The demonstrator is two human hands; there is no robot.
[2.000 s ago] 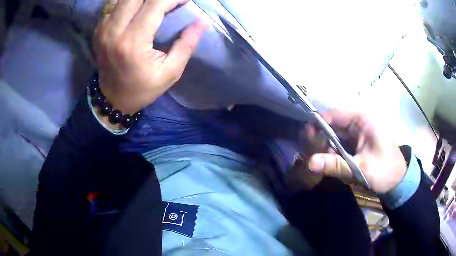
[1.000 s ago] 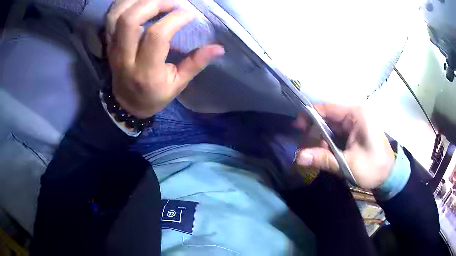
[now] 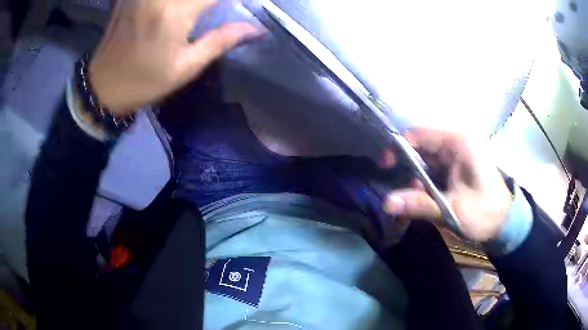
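Note:
Long silver shears point(image 3: 342, 74) run diagonally from the top centre down to the right, along a pale garment panel. Their lower end is in my right hand point(image 3: 461, 187), with thumb and fingers on either side of the handle; how far the blades are apart is unclear. The light grey panel point(image 3: 290, 119) hangs below the blades over my lap, partly in shadow. My left hand point(image 3: 155, 61) is blurred at the upper left, thumb apart; its fingertips are cut off or hidden, so its hold is unclear.
Light grey cloth pieces point(image 3: 138, 164) lie at the left, below my left wrist. The overexposed white work surface point(image 3: 425, 58) fills the upper right. Part of a machine point(image 3: 570, 26) is at the upper right edge, with a dark cord point(image 3: 541, 129) below it.
My left hand has moved left and away from the shears. A light grey piece now shows below its wrist. My right hand stays in nearly the same place on the shears.

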